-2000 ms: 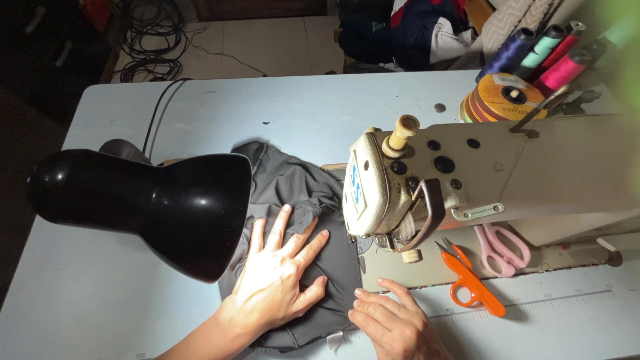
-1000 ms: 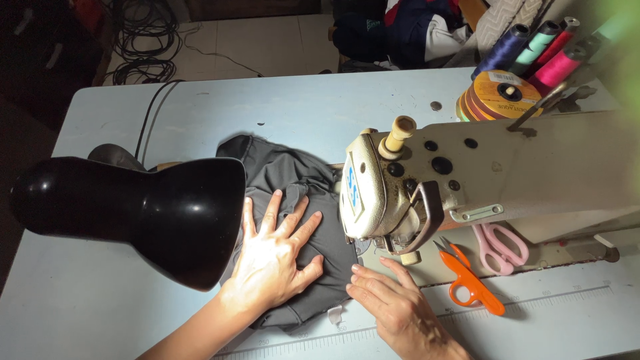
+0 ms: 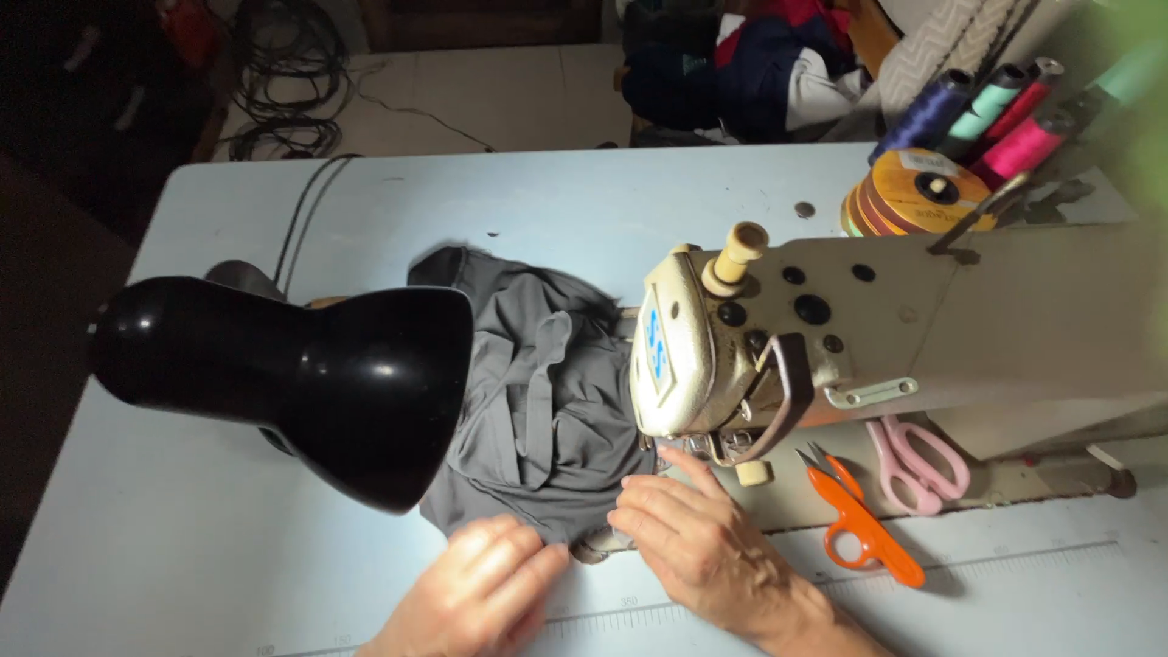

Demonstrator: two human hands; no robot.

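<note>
A bunched dark grey fabric garment (image 3: 584, 392) lies on the pale table, its right edge under the head of an industrial sewing machine (image 3: 693, 356). My left hand (image 3: 479, 579), slightly blurred, is at the garment's near edge with curled fingers; whether it pinches the cloth cannot be told. My right hand (image 3: 703, 538) lies by the garment's near right corner, its index finger reaching close to the presser foot area. Its other fingers are bent at the cloth edge, and their grip is unclear. The needle is hidden behind the machine head.
A black lamp (image 3: 365, 365) overhangs the garment's left side. Orange thread snips (image 3: 858, 520) and pink-handled scissors (image 3: 922, 465) lie right of my right hand. Thread cones (image 3: 990, 114) and a ribbon spool (image 3: 922, 187) stand at the back right. A printed ruler (image 3: 967, 555) runs along the near side.
My left hand has moved from flat on top of the garment to its near edge, uncovering folds and a fabric strip. My right hand stays near the machine, its index finger now farther forward.
</note>
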